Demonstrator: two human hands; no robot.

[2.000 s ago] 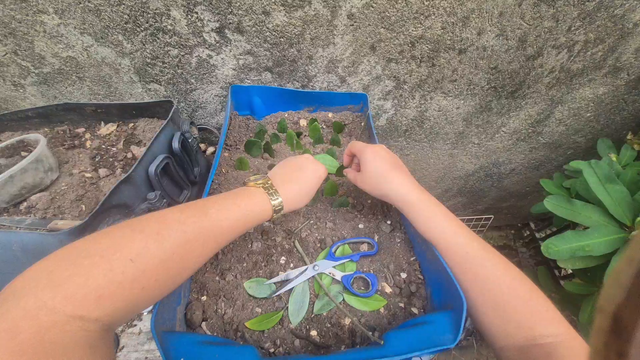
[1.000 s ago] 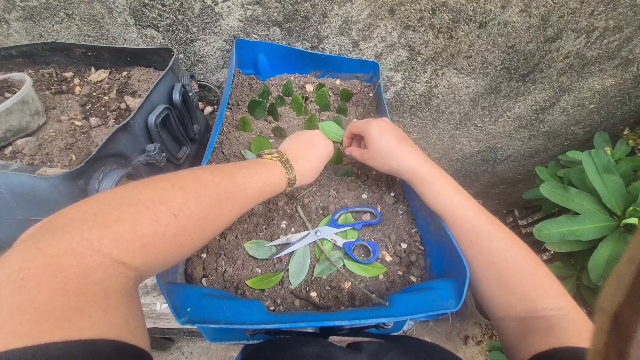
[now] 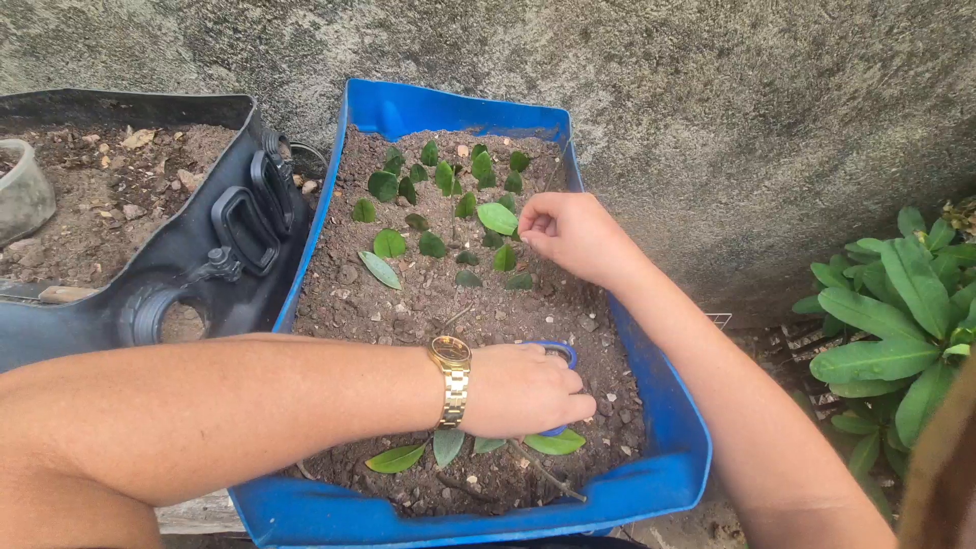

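Observation:
My left hand (image 3: pixel 526 389), with a gold watch (image 3: pixel 451 381) on its wrist, lies over the blue-handled scissors (image 3: pixel 560 351) near the front of the soil; its fingers hide most of them, so a firm grip cannot be made out. My right hand (image 3: pixel 560 229) has its thumb and forefinger together at the edge of a light green leaf (image 3: pixel 497 218). Around that leaf, several cut leaves (image 3: pixel 383 185) stand upright in the soil. Another leaf (image 3: pixel 380 270) lies flat at the left. More loose leaves (image 3: pixel 396 459) and a twig (image 3: pixel 545 473) lie below my left hand.
The blue plastic planter (image 3: pixel 473 526) stands against a rough concrete wall (image 3: pixel 732 114). At the left is a black plastic container (image 3: pixel 252 229) of soil, with a translucent cup (image 3: pixel 27 194) in it. A leafy plant (image 3: pixel 884 328) grows at the right.
My left hand has moved from beside my right hand down toward the front, onto the scissors, which lay uncovered before. My right hand stays near the standing leaves.

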